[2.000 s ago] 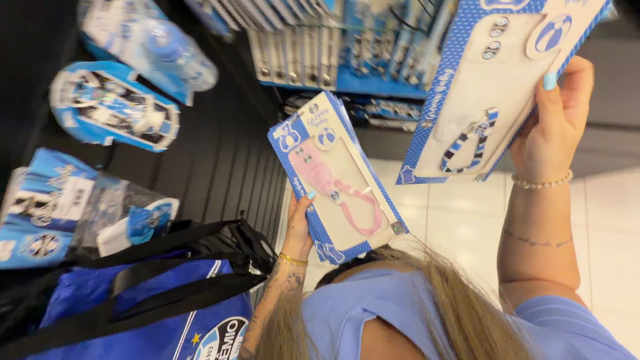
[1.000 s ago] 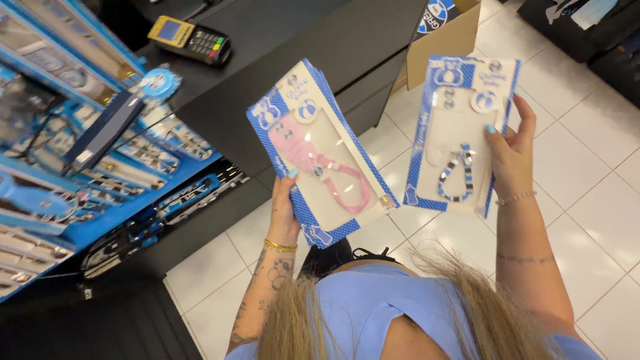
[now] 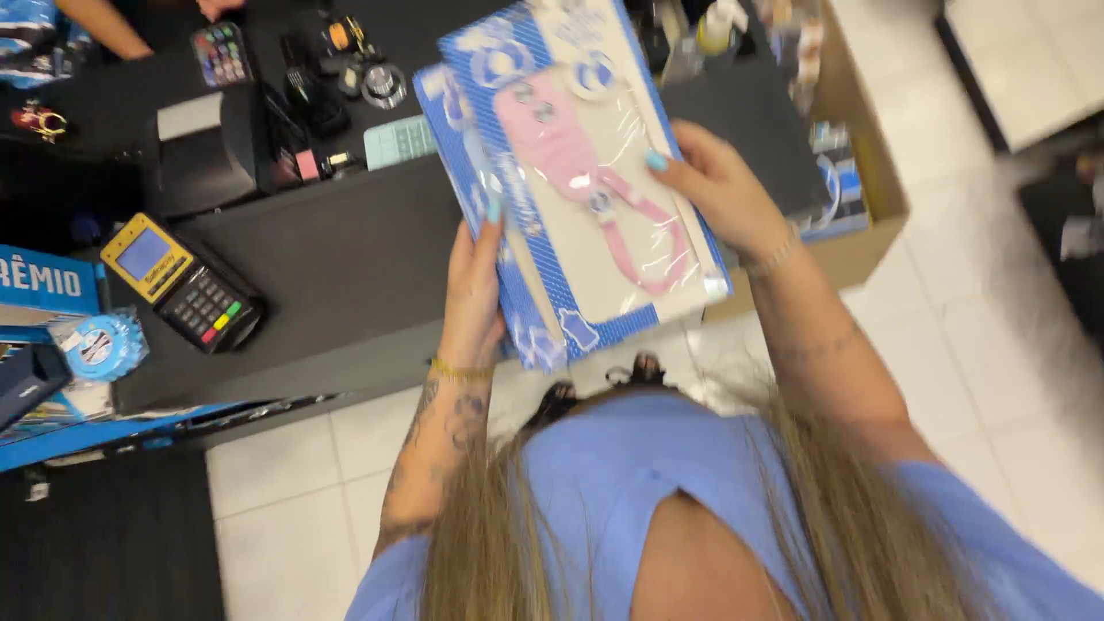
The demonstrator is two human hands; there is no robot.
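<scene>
In front of me, over the edge of a black counter, I hold two or more blue-and-white boxed baby items. The front box (image 3: 638, 233) has a clear window showing a pink piece with a looped pink strap. My right hand (image 3: 720, 190) grips its right edge, thumb on the front. Behind it and to the left, another blue-patterned box (image 3: 483, 207) shows only in part. My left hand (image 3: 477, 280) is closed on the left edge of that rear box, thumb on top. What lies behind the boxes is hidden, as are most of my fingers.
A yellow-and-black card terminal (image 3: 183, 283) lies on the black counter (image 3: 345, 259). Beyond it are a phone (image 3: 222, 53), a black printer-like device (image 3: 211, 142) and a light-blue keyboard-like object (image 3: 399, 142). Another person's forearm (image 3: 108, 24) reaches in at upper left. A cardboard box (image 3: 871, 233) stands at right.
The separate packages have come together, the pink one now in front with my right hand on it. My view has swung over the counter.
</scene>
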